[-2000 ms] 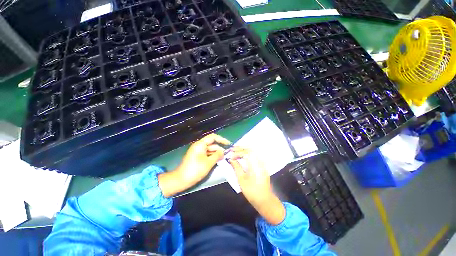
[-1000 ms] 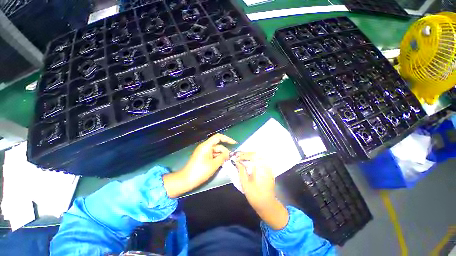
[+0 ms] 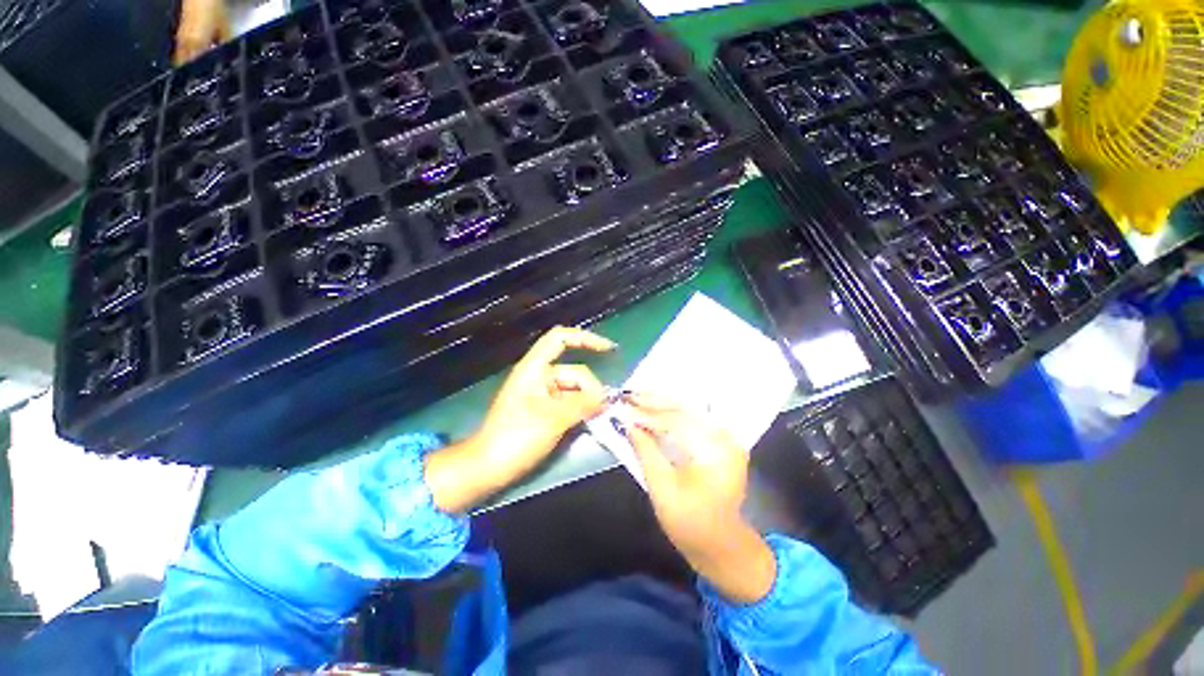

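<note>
My left hand (image 3: 535,412) and my right hand (image 3: 687,469) meet at their fingertips over the bench's front edge. A small dark component (image 3: 618,400) is pinched between them, mostly hidden by the fingers. A white sheet (image 3: 720,370) lies under and beside my right hand, its near corner hanging toward the bench edge. Whether any film is between my fingers is too small to tell. A tall stack of black blister trays (image 3: 436,297) stands just beyond my left hand, its top pockets holding small dark parts with round centres.
A lower tray stack (image 3: 924,185) stands at right, with a flat black case (image 3: 792,297) beside it. A black tray (image 3: 891,495) is below the bench edge. A yellow fan (image 3: 1138,112), a blue bin (image 3: 1036,412) and loose white sheets (image 3: 99,508) are around. Another person's hand (image 3: 201,27) shows at top left.
My hands stay together at the fingertips, with little movement. The view has shifted slightly. Another person's hand has appeared beyond the large stack, where a pale object lay before.
</note>
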